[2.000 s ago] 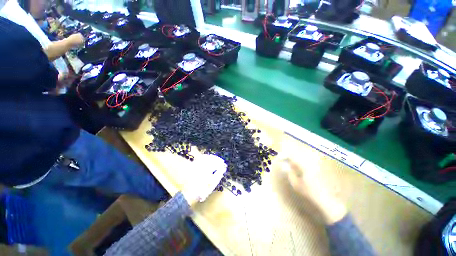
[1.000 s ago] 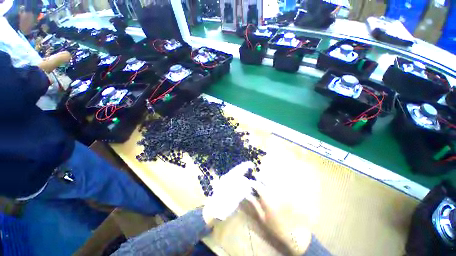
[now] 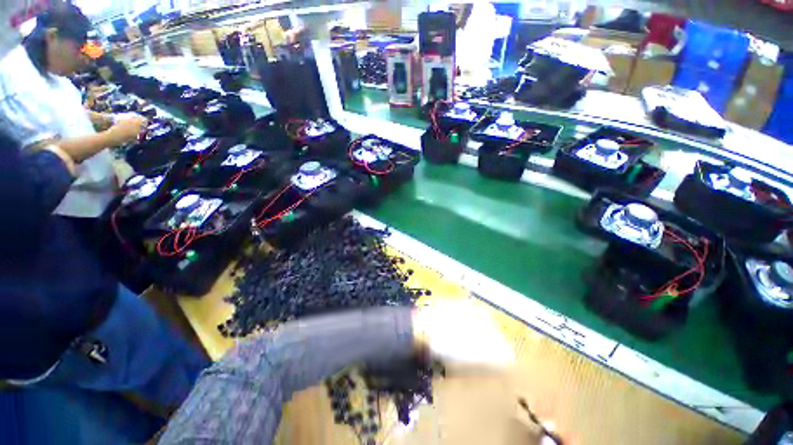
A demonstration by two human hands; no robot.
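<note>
My left hand [image 3: 465, 337], in a white glove, is blurred and overexposed above the tan bench; its grip cannot be told. Its grey sleeve crosses the front of a loose pile of small black plastic fittings [image 3: 322, 274] and hides part of it. More fittings [image 3: 352, 404] lie below the sleeve. A skin-toned blur at the bottom, right of these, looks like my right hand [image 3: 483, 408]; its fingers are unclear. A small dark thin piece [image 3: 539, 423] shows beside it, and I cannot tell whether it is held.
Opened speaker units with red wires stand left of the pile [image 3: 187, 217] and across the green belt [image 3: 635, 226]. A pale metal edge [image 3: 556, 326] separates belt and bench. A person in dark clothes [image 3: 52, 261] is close on the left; another in white [image 3: 65, 113] works behind.
The view has tilted up and shows more background. My left hand has moved from the pile's front edge to its right, its sleeve now across the pile. My right hand has dropped lower and blurred.
</note>
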